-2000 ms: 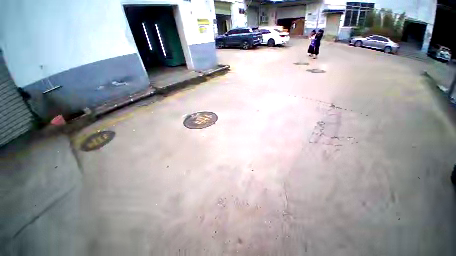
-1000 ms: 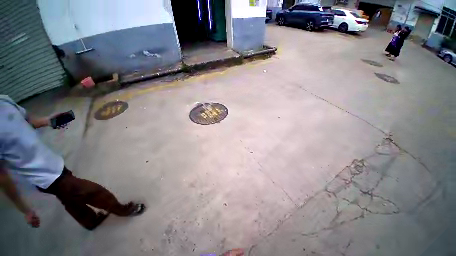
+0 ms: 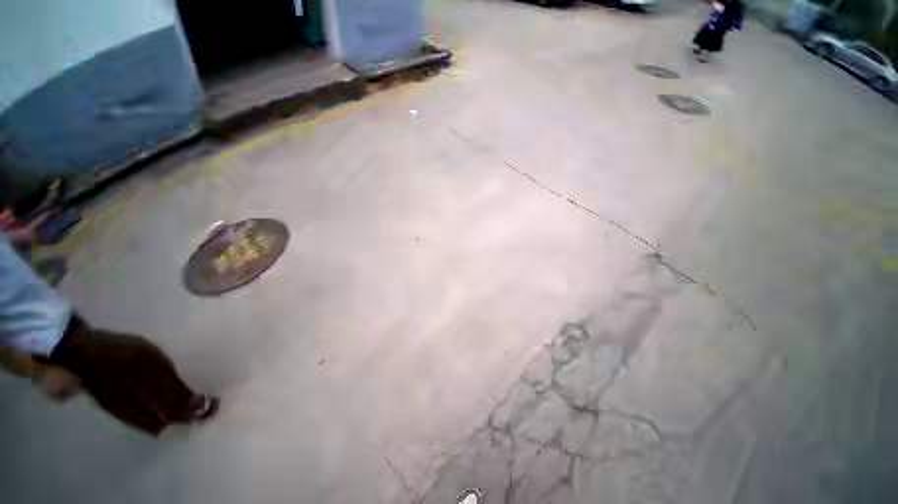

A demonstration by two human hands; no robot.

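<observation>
Neither of my hands is in the picture. Nearest in front of me is the concrete ground (image 3: 423, 295), with a cracked patch (image 3: 581, 394) at the lower middle. A round manhole cover (image 3: 236, 256) with yellow marks lies at the left. A small pale thing (image 3: 470, 497), possibly the tip of a shoe, shows at the bottom edge. The picture is blurred.
A person (image 3: 118, 379) in a light top and brown trousers is at the left edge. A dark doorway (image 3: 246, 34) with a raised step stands at the upper left. Another person (image 3: 716, 30) stands farther off near two manhole covers (image 3: 683, 104). A car (image 3: 855, 61) is at the upper right.
The view has tilted down and turned right. The walking person is now partly cut off at the left edge. The pink spot at the bottom edge is gone; a small pale thing shows there.
</observation>
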